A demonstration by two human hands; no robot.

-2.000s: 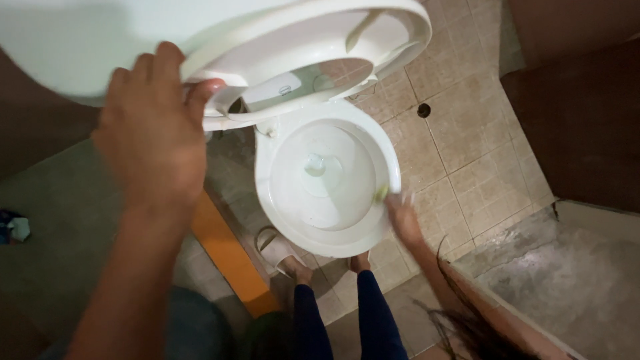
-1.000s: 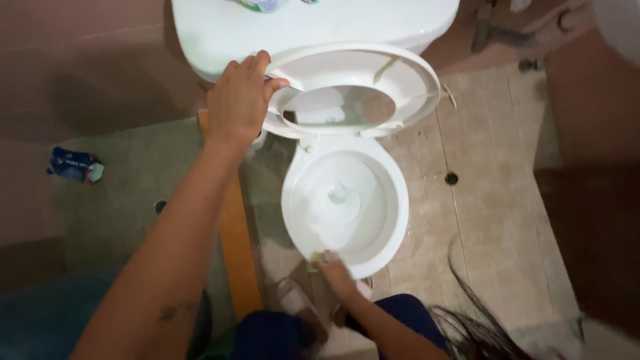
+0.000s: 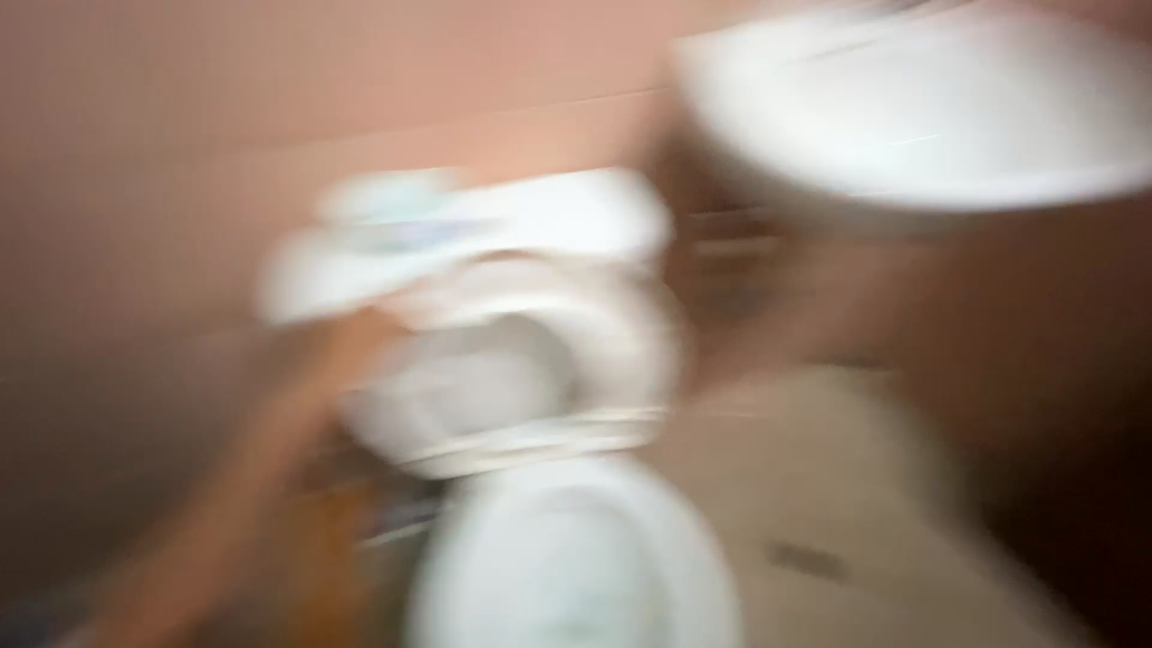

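Note:
The view is strongly blurred. My left hand (image 3: 378,315) is at the upper left edge of the raised toilet seat (image 3: 625,351); its fingers are too smeared to make out, but it touches or holds the seat. Below the seat, the white toilet bowl (image 3: 702,576) runs off the bottom of the view. Behind it stands the cistern (image 3: 594,216), with a pale bluish item (image 3: 387,198) on its left part. My right hand is out of view.
A white washbasin (image 3: 918,117) juts out at the upper right. The pinkish wall (image 3: 270,72) lies behind the cistern. An orange strip (image 3: 333,567) is on the floor left of the bowl. A dark blurred spot (image 3: 805,560) shows on the tiled floor (image 3: 792,468) at the right.
The view has swung up toward the wall and washbasin. My right hand, at the bowl's front rim in the earlier frame, has left the view. My left hand remains at the raised seat.

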